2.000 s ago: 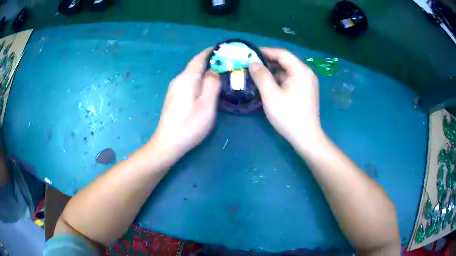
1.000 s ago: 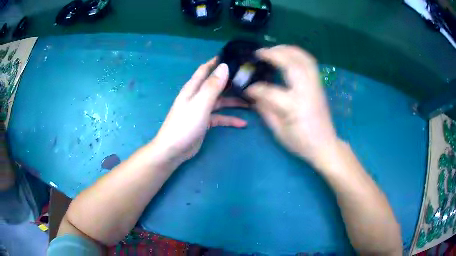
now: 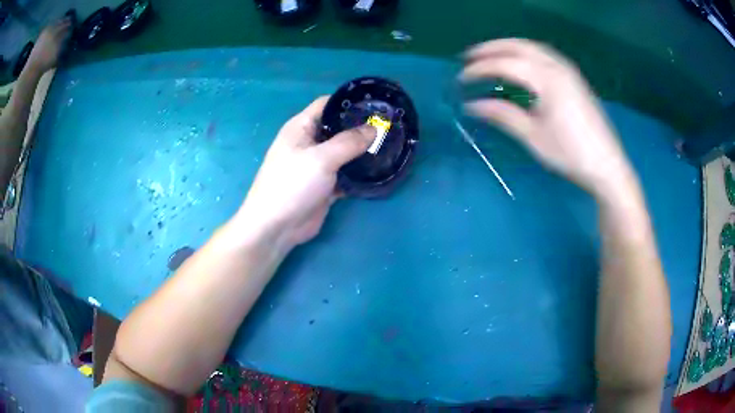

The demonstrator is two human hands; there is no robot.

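A round glossy black housing (image 3: 391,165) is held open side up above the blue-green mat. A white block with a yellow edge (image 3: 377,135) sits in its middle. No green board shows in it. My left hand (image 3: 302,173) grips its left side, with the thumb over the inside near the block. My right hand (image 3: 548,105) is blurred, right of the housing and apart from it, with fingers curled. A thin silver shaft (image 3: 490,165) lies below its fingertips; whether the hand touches the tool is unclear. A green piece (image 3: 512,93) shows between thumb and fingers; whether it is held is unclear.
More black housings (image 3: 288,8) stand on the dark green strip (image 3: 435,24) at the back and back left. Another person's hand (image 3: 52,44) reaches in at far left. A sheet with green boards (image 3: 713,323) is at the right edge. Red lining (image 3: 254,395) shows below the mat.
My right hand has left the housing and moved right. My left hand still holds the housing. The thin shaft has come into view. The housings at the back have shifted left. Another person's hand has appeared.
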